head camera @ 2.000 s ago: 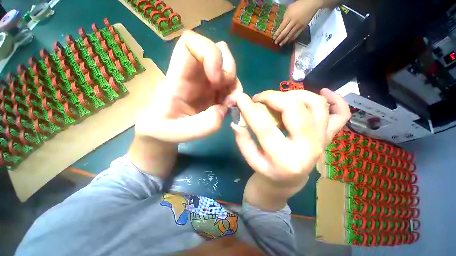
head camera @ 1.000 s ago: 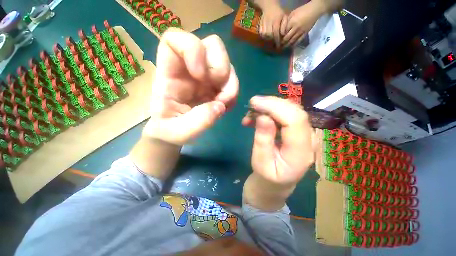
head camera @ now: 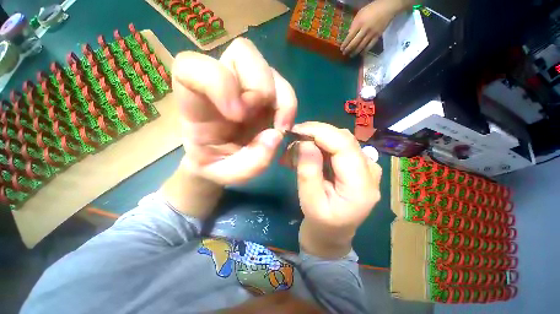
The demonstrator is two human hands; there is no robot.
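Note:
My left hand (head camera: 230, 116) is raised over the bench, palm towards me, fingers curled. Its thumb and a fingertip close on one end of a small dark part (head camera: 299, 135). My right hand (head camera: 338, 178) is just to the right, with thumb and forefinger pinching the other end of the same part. The part is mostly hidden by the fingers, and I cannot tell what it is. The fingertips of both hands nearly touch.
Cardboard sheets (head camera: 101, 190) with rows of green boards and red loops lie left, far side and right (head camera: 410, 260). An orange-red fixture (head camera: 316, 42) is at the far side under another person's hand (head camera: 370, 26). A red bracket (head camera: 361, 113), phone (head camera: 399, 145) and bench machine (head camera: 473, 144) are at right.
Since one second ago my right hand has moved left to meet my left fingertips at the dark part. One of the other person's hands has left the fixture, which shows more green pockets.

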